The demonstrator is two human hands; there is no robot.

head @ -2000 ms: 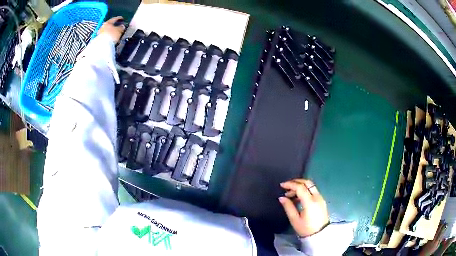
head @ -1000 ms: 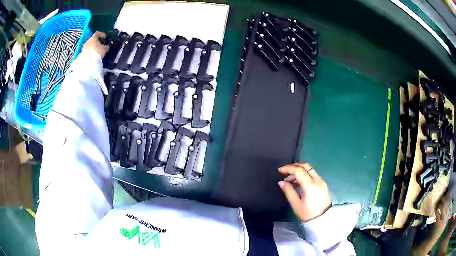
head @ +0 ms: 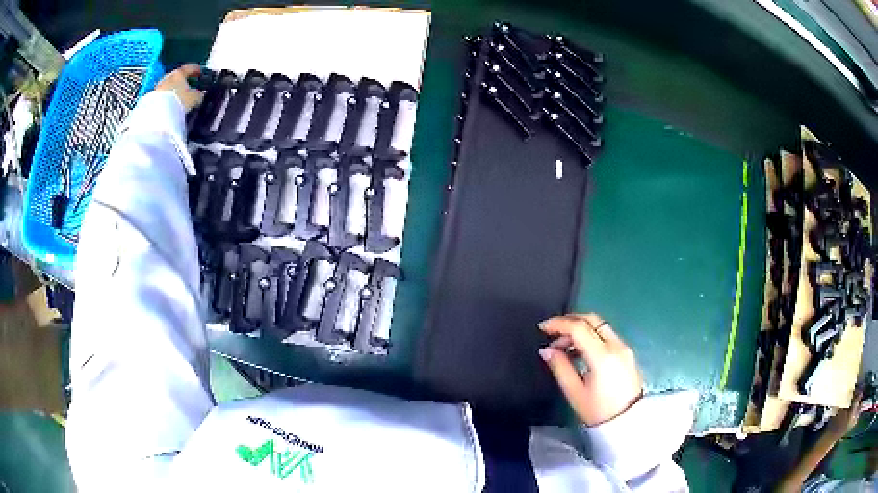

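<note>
Black joined units [head: 287,193] stand in three rows on the pale left board [head: 322,38]. My left hand [head: 181,87] is at the far left end of the top row, its fingertips closed on the upper end of a black unit, partly hidden. My right hand [head: 595,374] is empty, fingers loosely curled and apart from the thumb, over the near right edge of the black mat [head: 510,260]. Handle pieces [head: 554,91] lie in slanted rows on the mat's far end. A small white pin [head: 558,169] lies below them.
A blue basket [head: 38,193] with thin metal rods [head: 94,120] and a small dark item is at far left, beside my left sleeve. Stacked cardboard sheets [head: 830,380] with jumbled black pieces [head: 826,289] stand at right. Another person's arm [head: 818,453] shows at lower right.
The view has shifted, so board and mat appear further left. My left hand stays at the top row's left end; my right hand stays empty over the mat. A small dark item now shows in the basket.
</note>
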